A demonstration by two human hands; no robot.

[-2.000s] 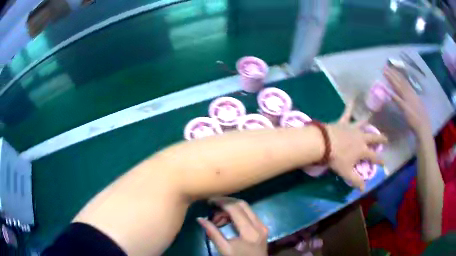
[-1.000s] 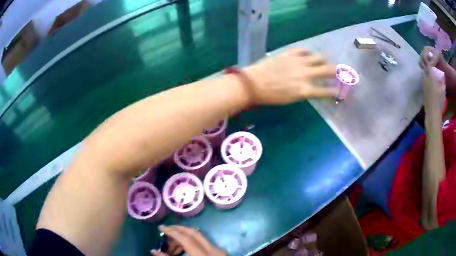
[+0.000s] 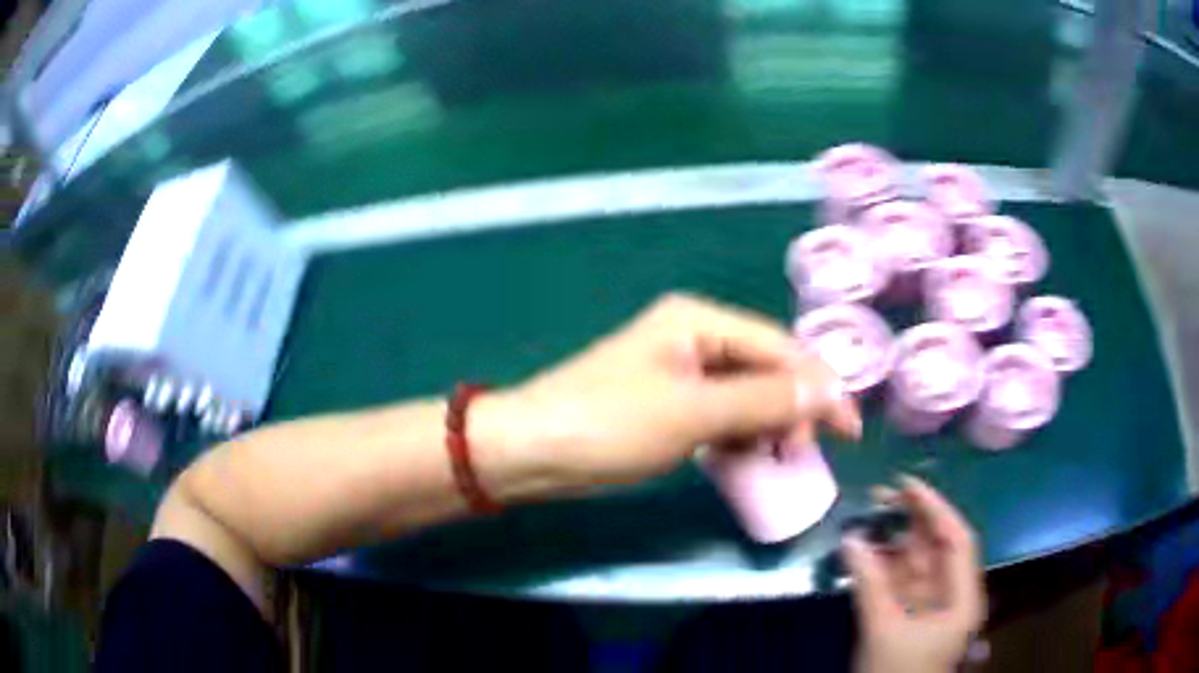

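My left hand (image 3: pixel 684 388), with a dark red bead bracelet, holds a pink motor unit (image 3: pixel 778 497) by its upper end above the bench's front edge. The unit is tilted, with its pale cup side down. My right hand (image 3: pixel 920 572) is just right of it and holds a small black test connector (image 3: pixel 874 530) between thumb and fingers. The two hands are close but apart. A lead wire cannot be made out. Several pink units (image 3: pixel 936 375) stand in a cluster on the green bench, beyond my hands to the right.
A white metal box (image 3: pixel 197 289) with side slots and front terminals stands at the left, with a small pink thing (image 3: pixel 133 435) beside it. A pale rail (image 3: pixel 526 217) runs behind the green bench top (image 3: pixel 434 316). A grey-white board (image 3: pixel 1164 243) and red cloth (image 3: pixel 1157 618) show at the right.
My left hand has come back from the grey-white board to the front edge and now holds a pink unit. The view has swung left, bringing the white box in.
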